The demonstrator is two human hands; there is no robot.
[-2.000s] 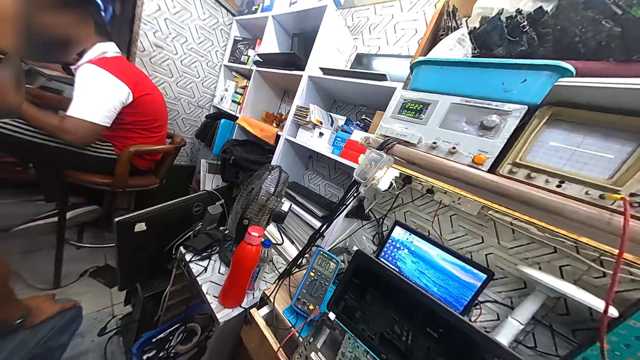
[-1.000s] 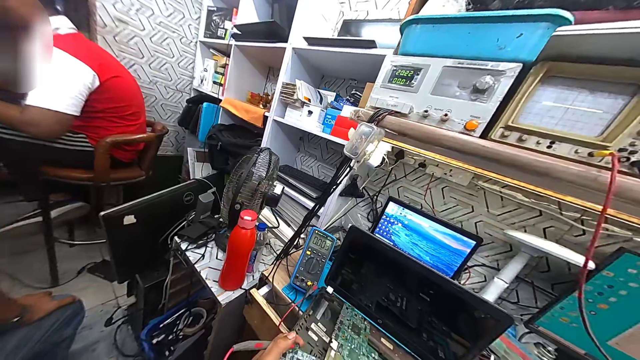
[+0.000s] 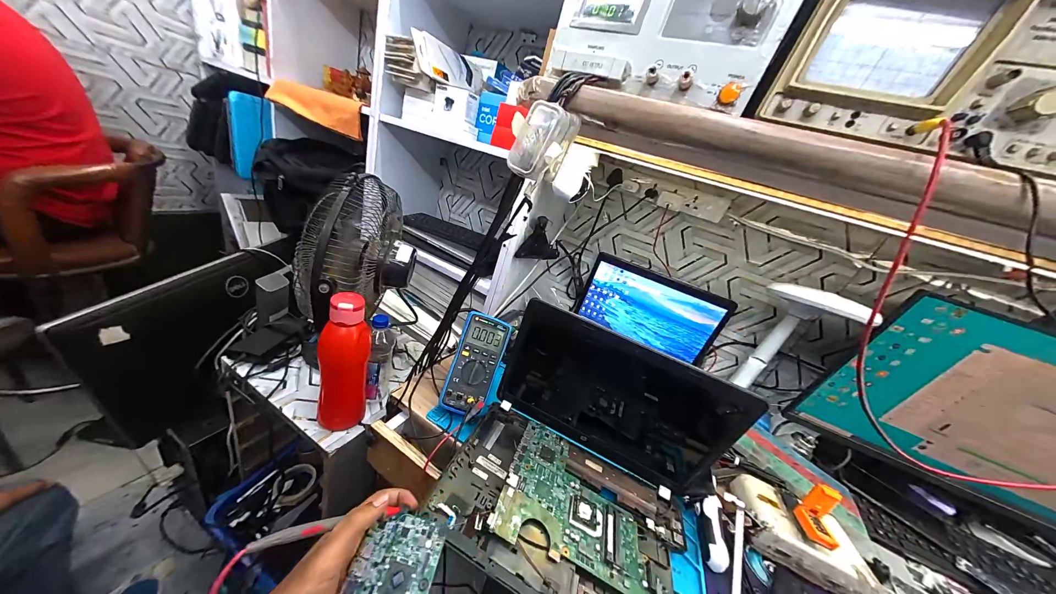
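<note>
My left hand (image 3: 342, 540) comes in at the bottom and holds a small green circuit board (image 3: 396, 557) by its left edge. A grey and red cable (image 3: 285, 538) runs beside the hand. Right of that board lies an opened laptop base with a green motherboard (image 3: 569, 503), its dark screen (image 3: 623, 392) raised behind it. A blue digital multimeter (image 3: 474, 363) stands tilted behind the base's left corner, a red lead (image 3: 441, 450) coming from it. I cannot see my right hand.
A red bottle (image 3: 342, 363) and a black fan (image 3: 351, 247) stand to the left. A lit display (image 3: 652, 307) is behind the laptop. At right are a large monitor (image 3: 973, 388), an orange clip-like part (image 3: 817, 516) and a hanging red cable (image 3: 887, 289). A person in red sits far left.
My left hand has come further into view at the bottom, now with a small circuit board in it. The view has moved down and closer to the bench.
</note>
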